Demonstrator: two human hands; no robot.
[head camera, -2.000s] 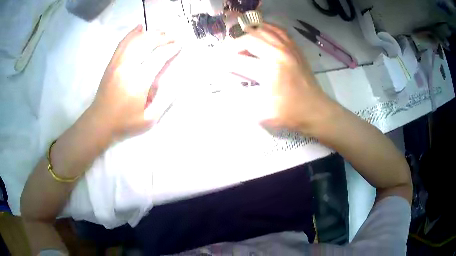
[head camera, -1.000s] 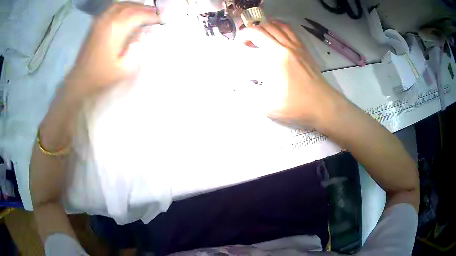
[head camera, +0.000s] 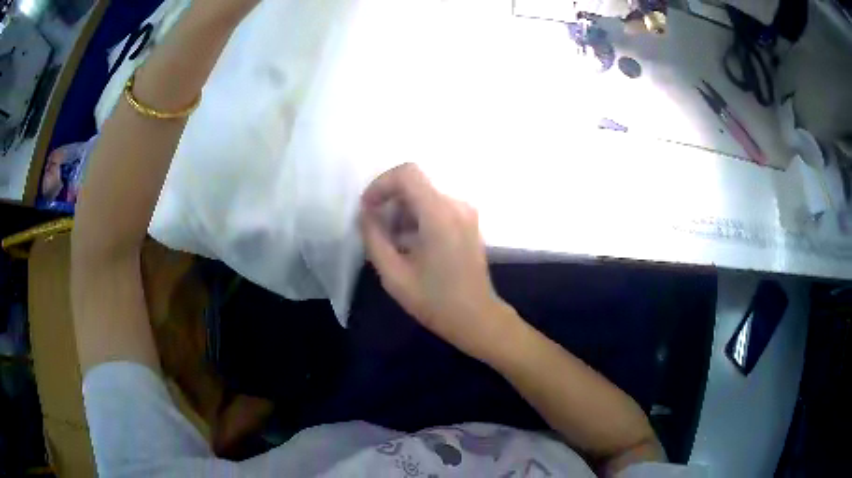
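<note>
White fabric (head camera: 252, 177) spreads over the left of the machine table and hangs over its front edge in a pointed corner. My right hand (head camera: 425, 247) is at the front table edge, fingers curled, thumb and fingertips pinching the fabric's right edge; it is slightly blurred. My left forearm reaches up across the fabric; my left hand is cut off by the top edge. The needle and presser foot area (head camera: 595, 45) is at the top right, apart from the fabric. The bed around it is overexposed.
Pink-handled snips (head camera: 738, 129) and black-handled scissors (head camera: 747, 65) lie right of the machine. Crumpled white strips (head camera: 811, 187) lie at the right edge. A phone (head camera: 758, 327) is at lower right. A cardboard box (head camera: 58, 345) stands at lower left.
The view has shifted left and down. My right hand has left the needle area and come to the fabric at the front edge. My left hand has gone up out of view.
</note>
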